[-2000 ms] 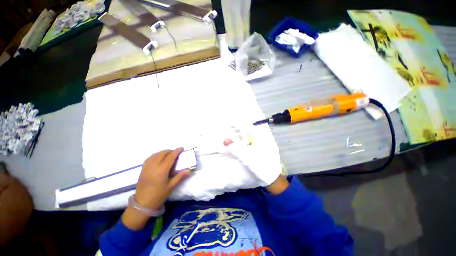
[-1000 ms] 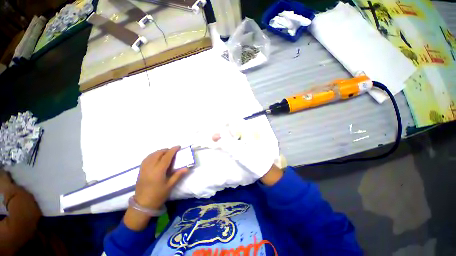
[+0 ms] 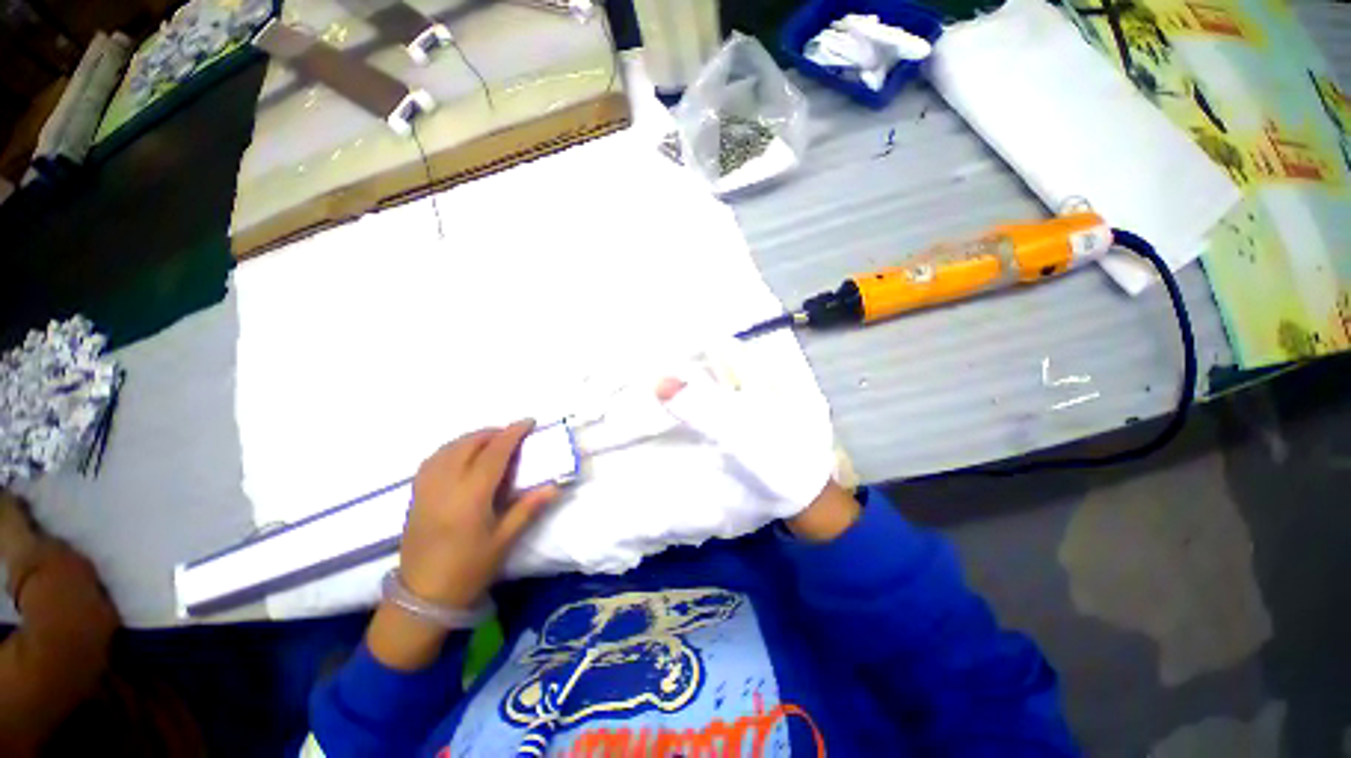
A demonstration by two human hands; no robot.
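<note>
A long white lamp housing (image 3: 311,548) lies slanted on the white padding (image 3: 445,311) along the front edge. My left hand (image 3: 467,504), bare, grips it near its right end. My right hand (image 3: 748,444), in a white glove, is just right of that end, with bare fingertips showing. The glove blends with the padding, so I cannot tell whether the fingers hold anything; a faint pale strand seems to run between the housing's end and them. The electric screwdriver (image 3: 963,274) lies to the right, its bit pointing left over the padding's edge.
Finished bars (image 3: 334,71) lie on the raised board (image 3: 445,163) behind. The screw bag (image 3: 741,133), blue tray (image 3: 867,89), folded white sheet (image 3: 1082,148) and printed cardboard (image 3: 1259,178) are at back right. Small fittings (image 3: 57,397) and another person's arm (image 3: 52,607) are at left.
The view has shifted slightly. My left hand stays on the housing. My gloved right hand has moved only a little near the housing's end. The other person's arm at left has changed position.
</note>
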